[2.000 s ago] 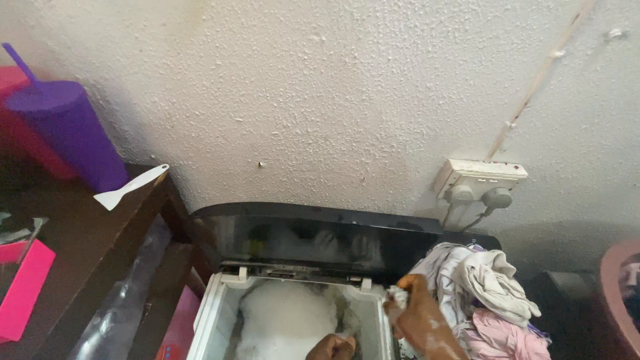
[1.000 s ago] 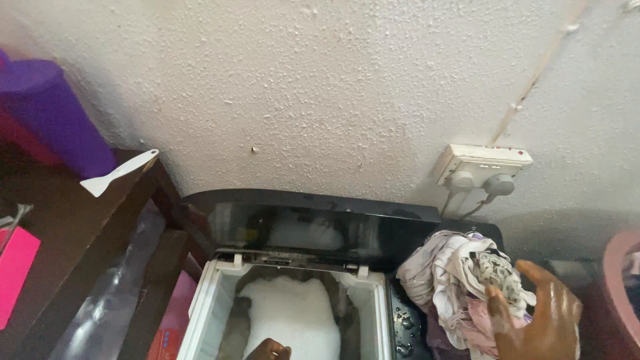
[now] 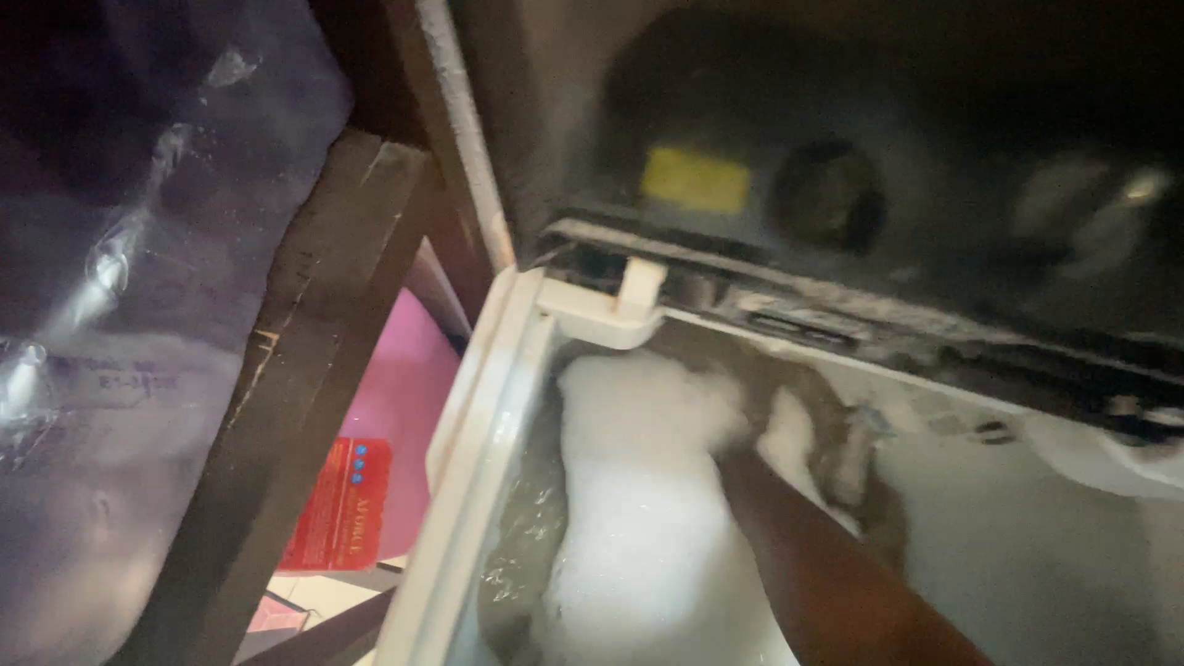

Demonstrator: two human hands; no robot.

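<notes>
A bare forearm [image 3: 832,564], which looks like my right one, reaches from the lower right into the wash tub [image 3: 462,518] of a washing machine. My right hand is hidden in the white suds [image 3: 638,499] at the wrist, so its fingers and anything in them cannot be seen. Grey-brown water [image 3: 523,546] shows around the foam. Wet cloth [image 3: 846,462] seems to lie by the tub's back wall, but blur hides its shape. My left hand is out of view.
The machine's raised dark lid [image 3: 953,176] stands behind the tub. To the left are a dark wooden frame [image 3: 314,305], clear plastic sheeting [image 3: 120,277] and a pink container [image 3: 402,388] with a red label [image 3: 342,504].
The view has moved much closer to the tub. A hand that was at the clothes pile on the right a second ago is no longer seen there; a forearm now reaches into the suds.
</notes>
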